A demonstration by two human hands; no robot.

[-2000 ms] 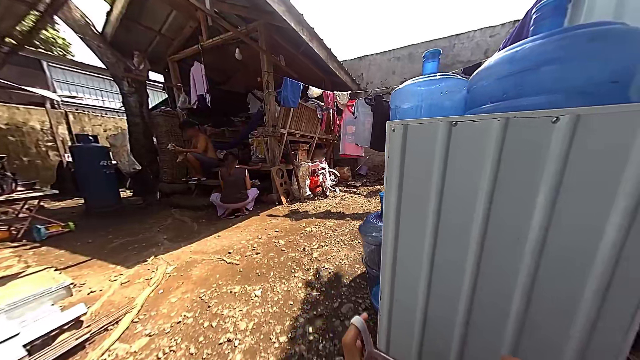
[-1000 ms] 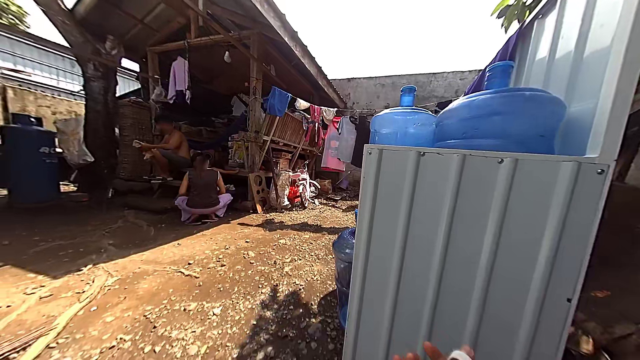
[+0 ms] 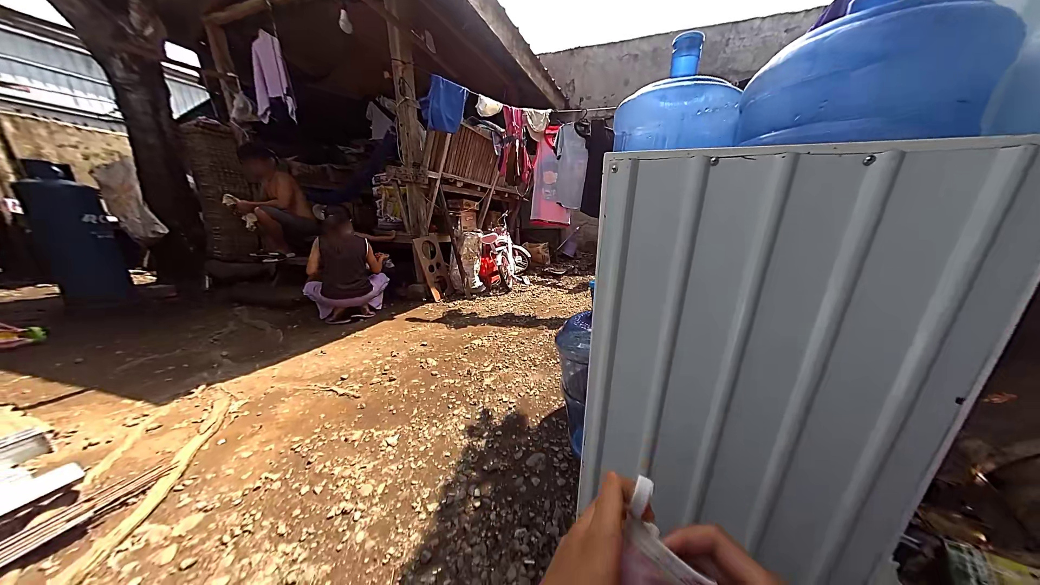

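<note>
At the bottom edge my left hand (image 3: 589, 532) grips a pale, soft strip-like piece (image 3: 650, 544), perhaps cloth, whose white looped end sticks up past the fingertips. My right hand (image 3: 715, 555) is just to the right with bent fingers against the same piece; its grip is partly cut off by the frame. Both hands are in front of a grey ribbed metal panel (image 3: 780, 325). On top of the panelled stand rest a blue water jug (image 3: 676, 114) with its neck up and a larger blue jug (image 3: 877, 77).
More blue jugs (image 3: 574, 366) stand on the gravel by the panel's left edge. Two people sit near a wooden shelter, one squatting (image 3: 345, 264). Clothes hang on a line (image 3: 445, 104). A child's bicycle (image 3: 505, 256), a dark blue drum (image 3: 73, 240) and metal strips (image 3: 89, 504) are on the ground.
Both hands have come further into view at the bottom, with the pale piece between them; one second ago only fingertips showed. The view has shifted.
</note>
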